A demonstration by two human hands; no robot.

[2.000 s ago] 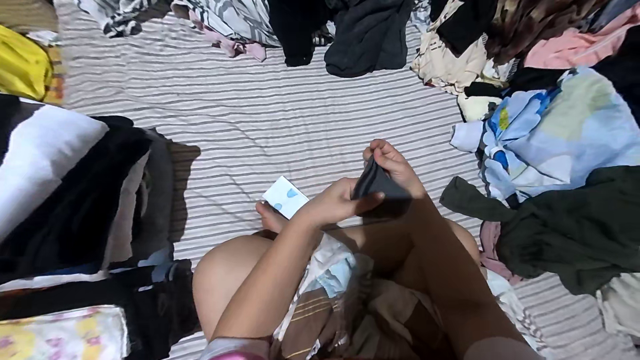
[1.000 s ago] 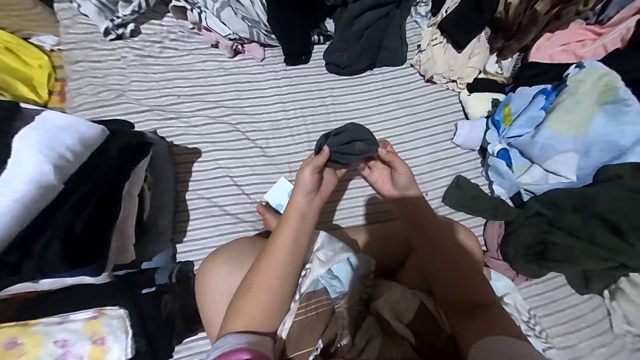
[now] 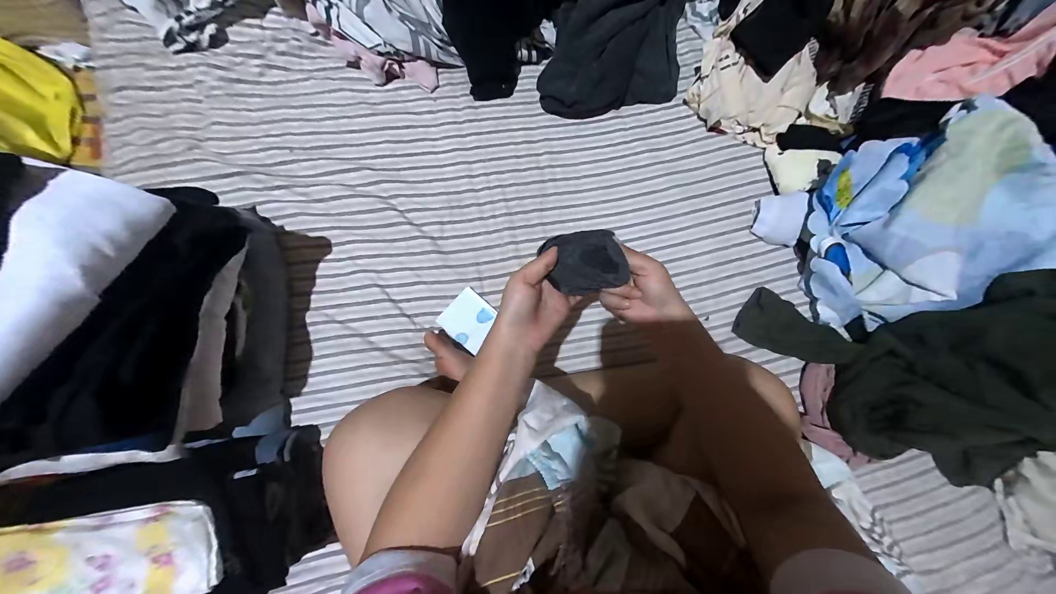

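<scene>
Both hands hold a small dark grey piece of cloth (image 3: 584, 262), bunched into a rounded shape, above the striped sheet (image 3: 396, 206). My left hand (image 3: 535, 299) pinches its left edge, with the thumb on top. On the right edge, my right hand (image 3: 642, 285) grips it between thumb and fingers. A white card or small packet with blue marks (image 3: 467, 318) lies by my foot, left of my left wrist. Patterned brown and white cloth (image 3: 528, 520) covers my lap.
Folded black and white textiles (image 3: 99, 289) are stacked at left, above a floral yellow-white cloth (image 3: 107, 544). Dark garments (image 3: 610, 58) lie at the far edge. At right are a blue floral cloth (image 3: 907, 223), a dark green garment (image 3: 949, 371) and a pink garment (image 3: 973, 66).
Two seconds ago the dark cloth hung lower between my hands; they have moved up and apart, one at each side of it. Since one second ago it has turned or flattened slightly.
</scene>
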